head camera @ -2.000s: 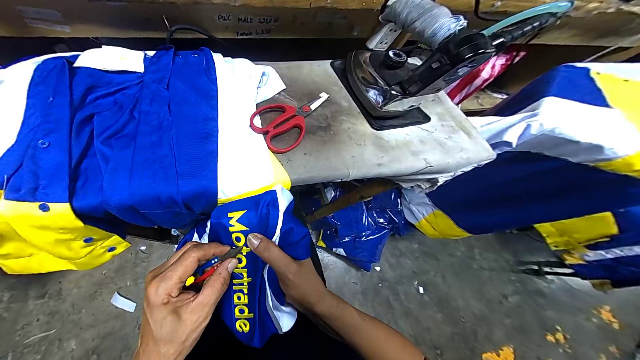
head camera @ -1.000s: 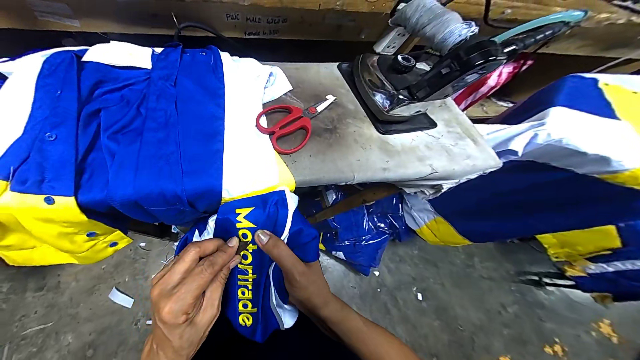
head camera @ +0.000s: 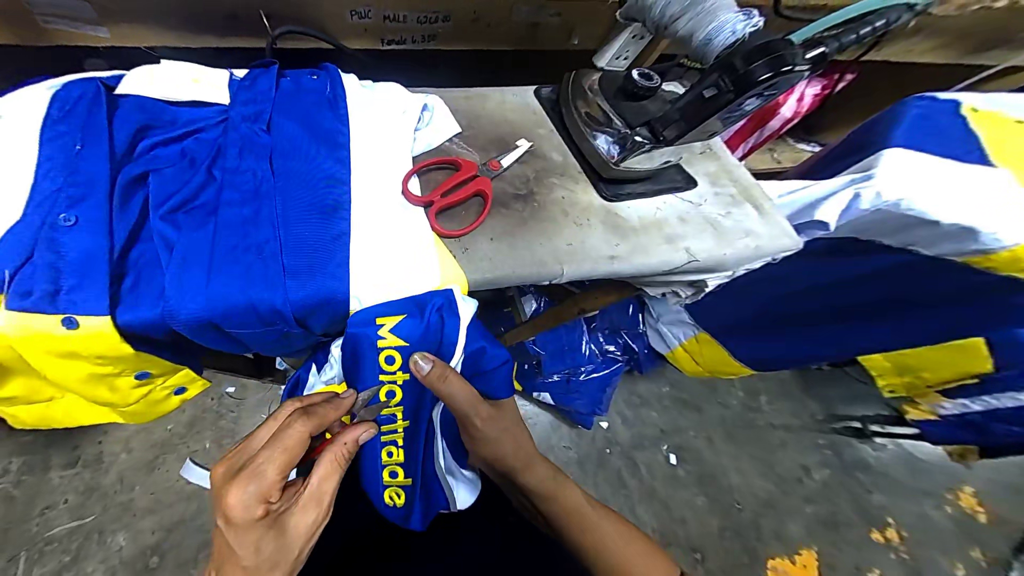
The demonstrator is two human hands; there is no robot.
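Note:
My left hand (head camera: 280, 472) holds small thread snips (head camera: 368, 404) with red and yellow parts. Their blades are apart, at the yellow embroidered lettering on a blue sleeve (head camera: 424, 328) with white trim. On the right side of the lettering, my right hand (head camera: 480, 424) grips the sleeve, its thumb on top and its other fingers hidden beneath the cloth. The sleeve joins a blue, white and yellow shirt (head camera: 312, 184) spread over the left of the padded board. Red-handled scissors (head camera: 456, 192) lie partly on the shirt and partly on the board.
A steam iron (head camera: 624, 128) rests on a black pad on the ironing board (head camera: 528, 248). Behind it stands a cone of grey thread (head camera: 688, 24). Plastic-wrapped blue garments (head camera: 576, 360) are below the board. Another blue, white and yellow garment (head camera: 832, 304) hangs at the right.
The snips in my left hand, seen pointing at the lettering two seconds ago and mostly hidden one second ago, now show their blades apart at the lettering. My right hand keeps its hold on the sleeve.

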